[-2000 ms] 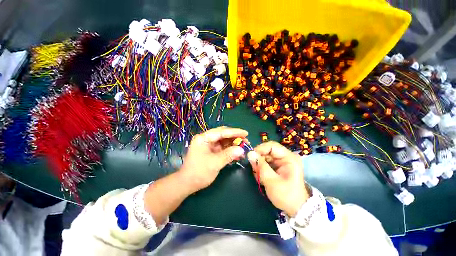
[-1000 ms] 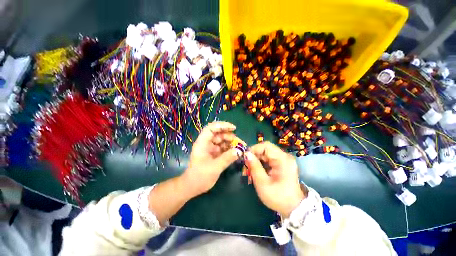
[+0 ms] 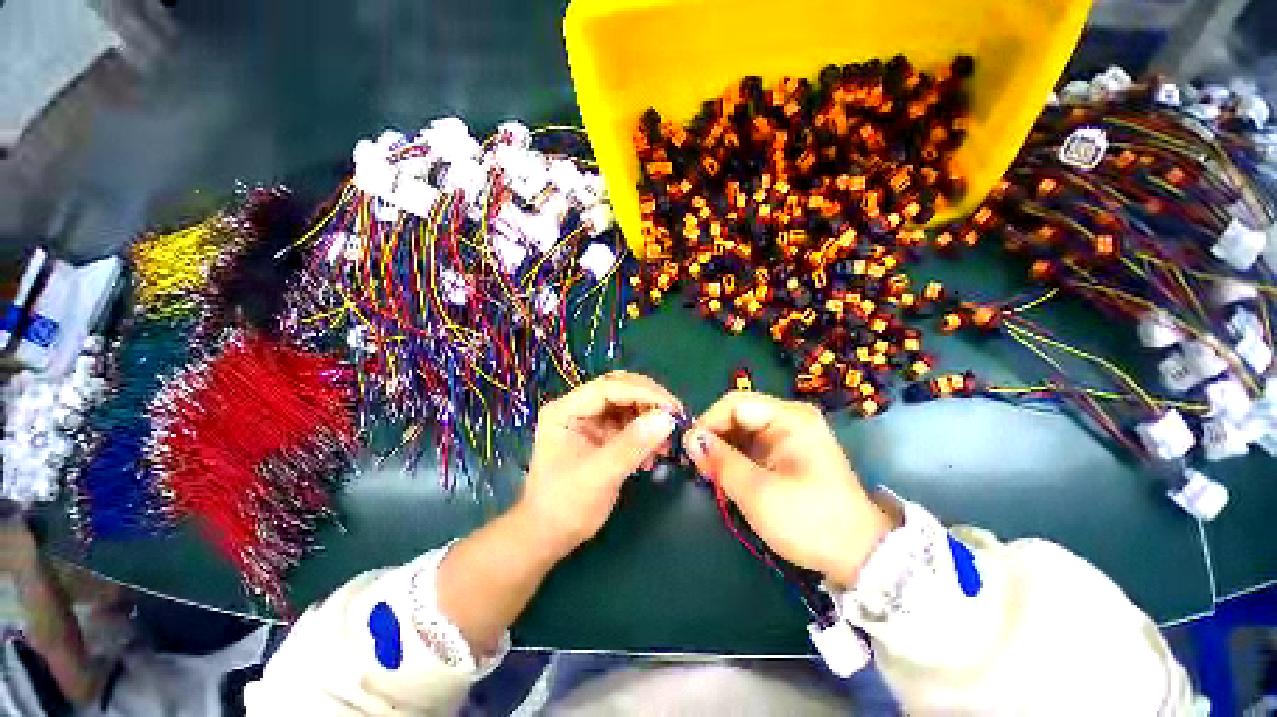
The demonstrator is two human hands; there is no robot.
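My left hand (image 3: 595,455) and my right hand (image 3: 775,469) meet at the fingertips over the front of the table. My right hand pinches thin wires; red and dark strands (image 3: 740,530) run down under it to a white connector housing (image 3: 839,646) hanging by my right cuff at the table's front edge. My left fingertips close around the wire ends and a small dark piece, mostly hidden by the fingers; which part it is cannot be made out clearly.
A yellow bin (image 3: 826,35) spills black-and-orange connectors (image 3: 826,238). Half-finished harnesses (image 3: 462,266) lie left of it, finished harnesses (image 3: 1169,301) right. Red wires (image 3: 259,441), yellow wires (image 3: 182,263), blue wires (image 3: 119,476) and white housings (image 3: 49,427) lie farther left, beside another person's arm.
The view has shifted and turned slightly. The orange part seen earlier at my left fingertips is now hidden. The hanging white housing shows more fully beside my right cuff.
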